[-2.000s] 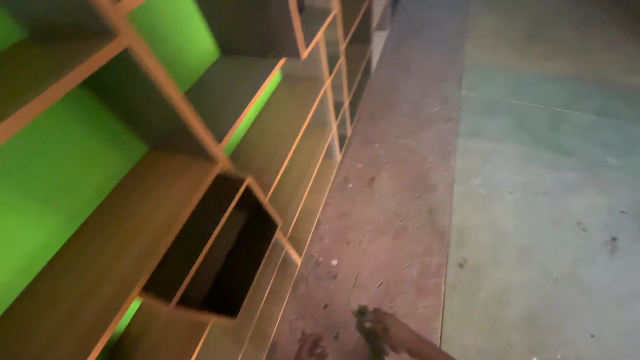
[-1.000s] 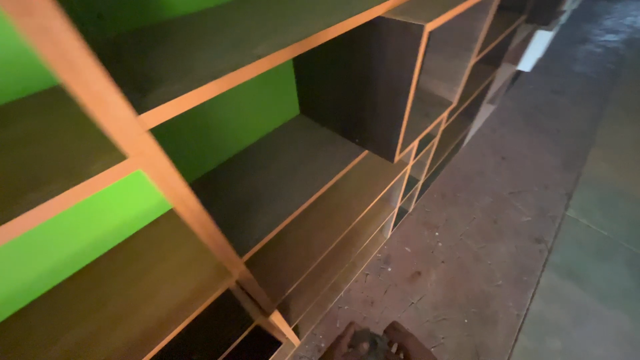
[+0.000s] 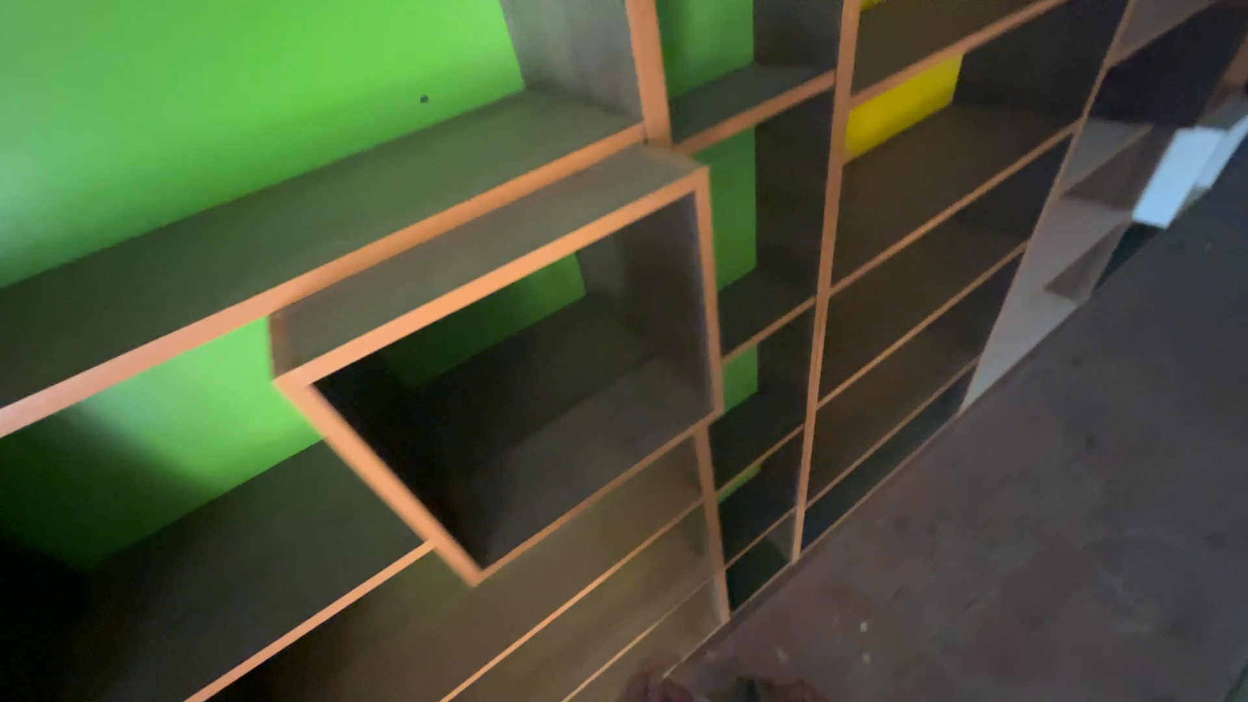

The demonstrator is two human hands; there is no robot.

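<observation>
At the bottom edge of the head view, only blurred fingertips show: my left hand [image 3: 655, 686] and, just right of it, my right hand [image 3: 795, 691]. A small dark object [image 3: 749, 690] lies between them, too cut off to name; whether either hand grips it cannot be told. Beyond the hands stands a long shelving unit with light wood-coloured edges [image 3: 827, 244] and a bright green back panel [image 3: 244, 107]. A box-shaped compartment [image 3: 497, 283] juts out from its front, its open side facing me.
The dull reddish-brown floor [image 3: 1024, 517], with small specks of debris, runs along the unit's base on the right. Farther along, a yellow back panel [image 3: 902, 107] shows inside the shelves, and a pale white panel or sheet [image 3: 1175, 180] stands near the far end.
The view has swung strongly toward the shelving. A second ago both hands showed close together around a small dark object at the bottom; now only fingertips remain in sight.
</observation>
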